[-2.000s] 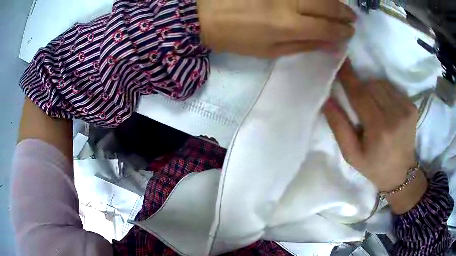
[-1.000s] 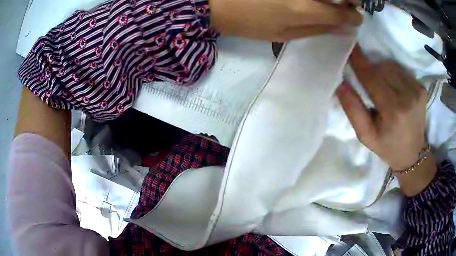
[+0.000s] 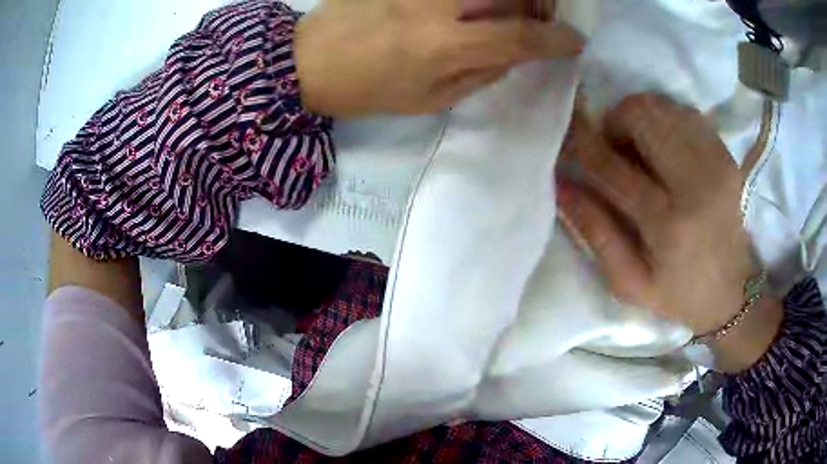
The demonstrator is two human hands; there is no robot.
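Observation:
A white garment panel (image 3: 462,236) with dark stitching along its left edge runs from the top centre down over my lap. My left hand (image 3: 435,54) presses on its upper end, fingertips at the panel's top edge, partly cut off by the frame. My right hand (image 3: 653,208) holds the panel's right edge, fingers bent and blurred; the fingertips are partly hidden in the folds. A softer creamy inner layer (image 3: 626,331) lies crumpled below my right hand. A brownish zipper band (image 3: 762,145) set in white cloth shows at the right, with a grey ribbed block (image 3: 763,70) at its top.
Dark machine parts (image 3: 798,27) are at the top right. The white table (image 3: 363,195) with ruler markings shows beneath my left forearm. White cut pieces (image 3: 218,367) lie at the lower left beside the checked apron (image 3: 349,304). More white pieces (image 3: 694,444) are at the lower right.
My left hand has moved left and slightly down with the panel's upper end. The panel has shifted left. More of the zipper band and the grey block now show at the right.

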